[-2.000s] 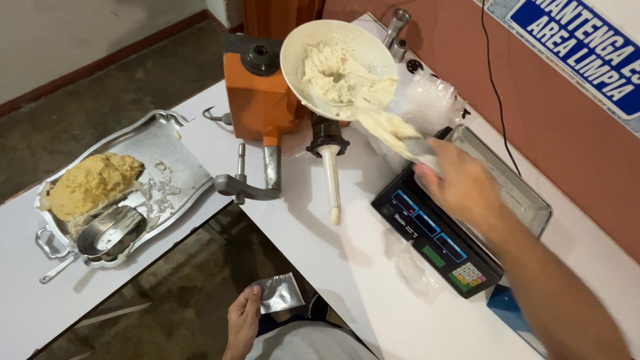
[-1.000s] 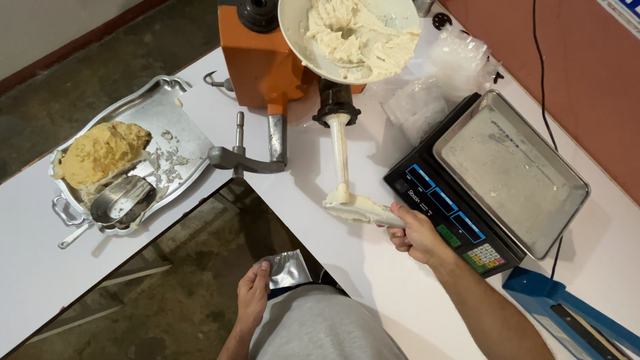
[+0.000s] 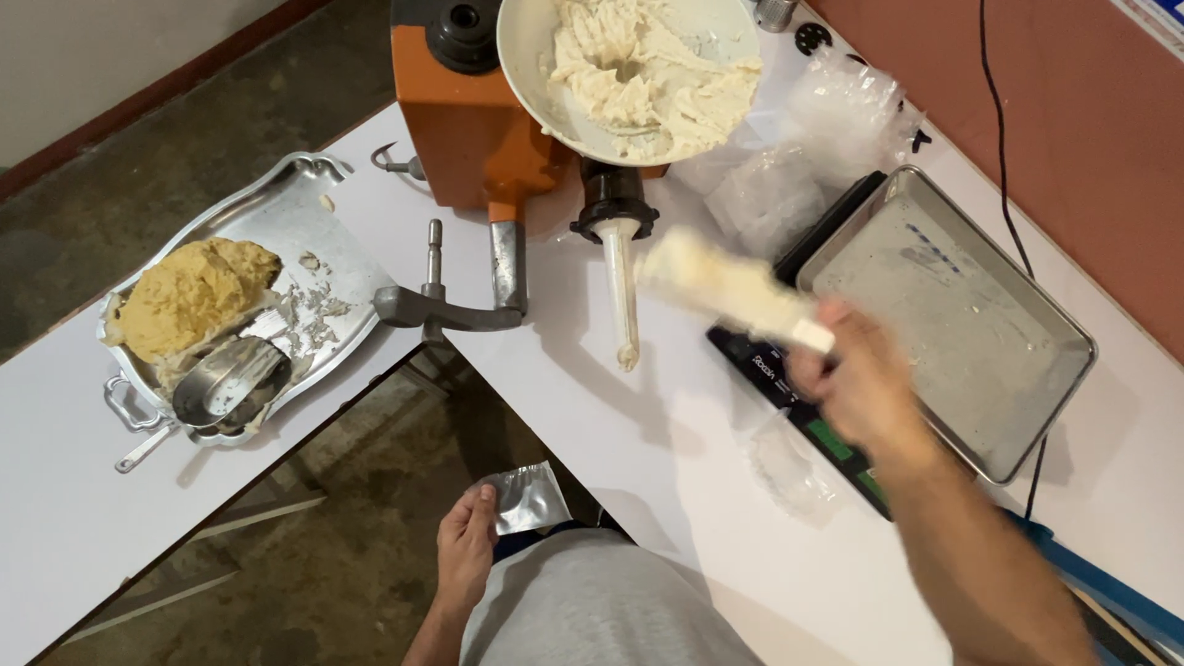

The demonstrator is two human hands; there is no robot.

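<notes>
My right hand (image 3: 856, 375) grips a spatula (image 3: 731, 287) coated with pale paste, blurred by motion, between the stuffing nozzle and the scale. A white bowl (image 3: 518, 69) holding pale paste (image 3: 638, 92) sits on top of an orange grinder (image 3: 453, 120). Below the bowl, a whitish tube nozzle (image 3: 622, 287) points toward me from a black ring collar (image 3: 613, 211), with a little paste at its tip. My left hand (image 3: 470, 527) holds a small clear plastic bag (image 3: 529, 499) low, in front of my body, over the gap between the tables.
At left, a metal tray (image 3: 356, 277) holds a yellow dough mass (image 3: 190, 296) and a metal scoop (image 3: 231, 381). The grinder's crank handle (image 3: 444, 313) juts over the table corner. Clear plastic bags (image 3: 795, 166) lie beside a digital scale with a steel pan (image 3: 953, 324); a black cable runs behind it.
My right hand with the spatula has moved up and away from the nozzle tip, where it was one second ago. My left hand still holds the bag.
</notes>
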